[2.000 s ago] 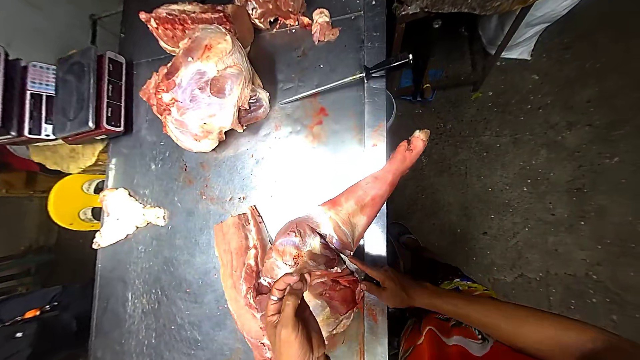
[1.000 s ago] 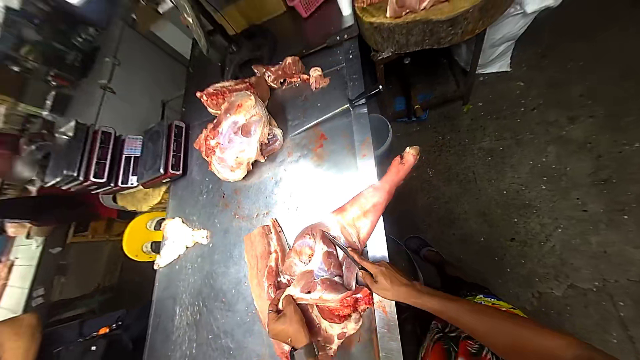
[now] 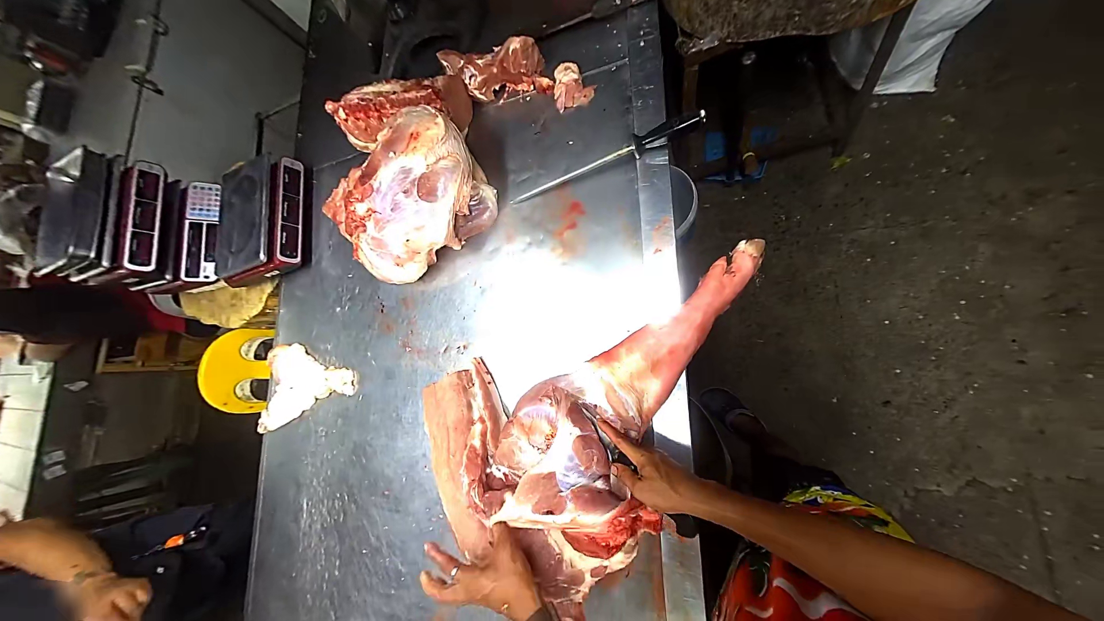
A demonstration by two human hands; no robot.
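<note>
A skinned pork leg with its trotter lies on the metal table, the trotter jutting past the edge. My right hand holds a knife against the leg's meat; little of the blade shows and the handle is mostly hidden. Fingers spread, my left hand rests by the lower end of a strip of skin-on pork, beside the leg. Farther up are a large pork piece, a rib section and smaller scraps.
A sharpening steel lies across the table near its right edge. Whitish fat sits at the left edge, by a yellow stool. Scales stand at upper left. Another person's hand is at lower left. A bucket stands beside the table.
My left hand's fingers, bent against the meat a second ago, are now spread. The knife blade, plainly visible earlier, is now mostly hidden. Another person's hand now shows at lower left.
</note>
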